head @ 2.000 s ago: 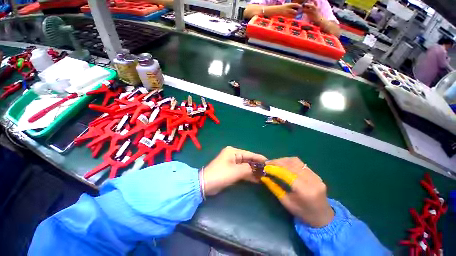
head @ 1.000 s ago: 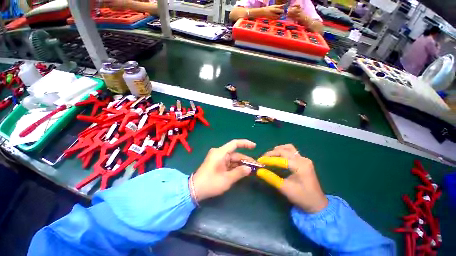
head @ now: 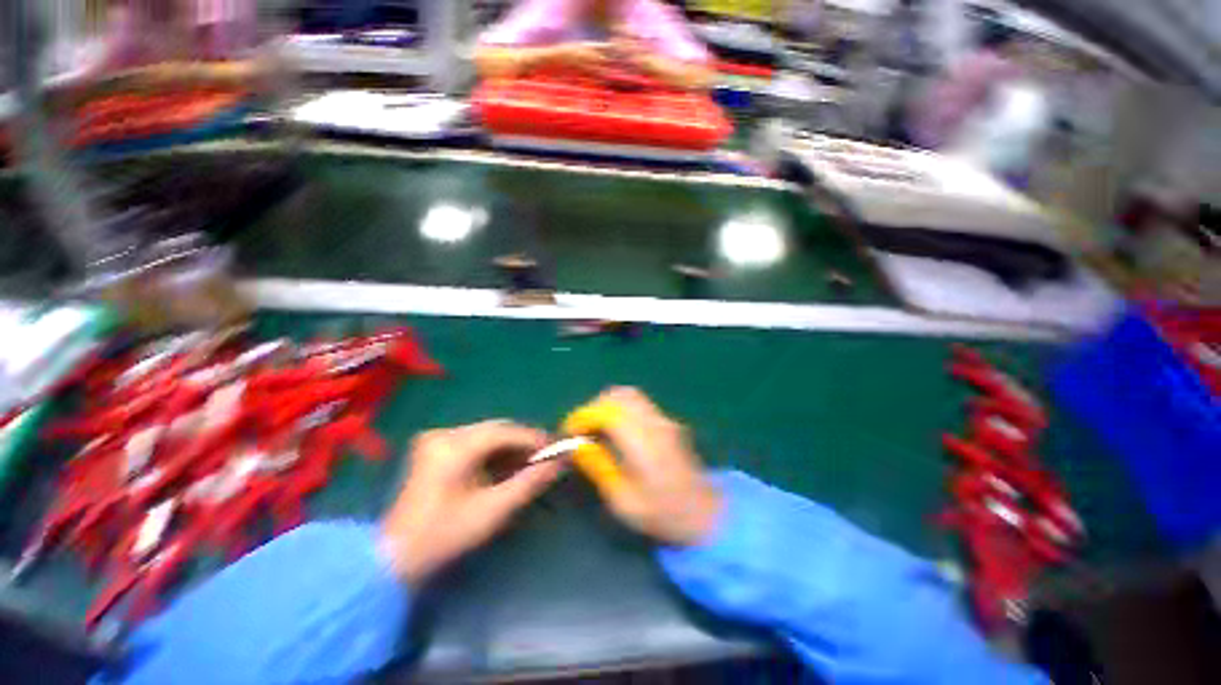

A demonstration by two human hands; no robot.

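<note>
The frame is blurred. My left hand (head: 462, 488) and my right hand (head: 643, 466) meet over the green bench near its front edge. Between their fingertips is a small electronic assembly (head: 560, 450), seen as a thin silver strip. My right thumb and index finger wear yellow finger cots. Fingers hide part of the assembly. A pile of red spring clamps (head: 241, 435) with silver and white pieces lies left of my left hand. A smaller row of red clamps (head: 1002, 488) lies to the right.
Small assemblies (head: 599, 327) lie by the white strip (head: 750, 313) and beyond. A blue bin (head: 1135, 415) with red clamps is at right. A green tray edge and blurred bottles are at left. A person opposite has hands over a red tray (head: 603, 114).
The view has swung to the right, bringing the blue bin in. The scene is now blurred. Both hands still hold the assembly, which now shows as a tilted thin silver strip.
</note>
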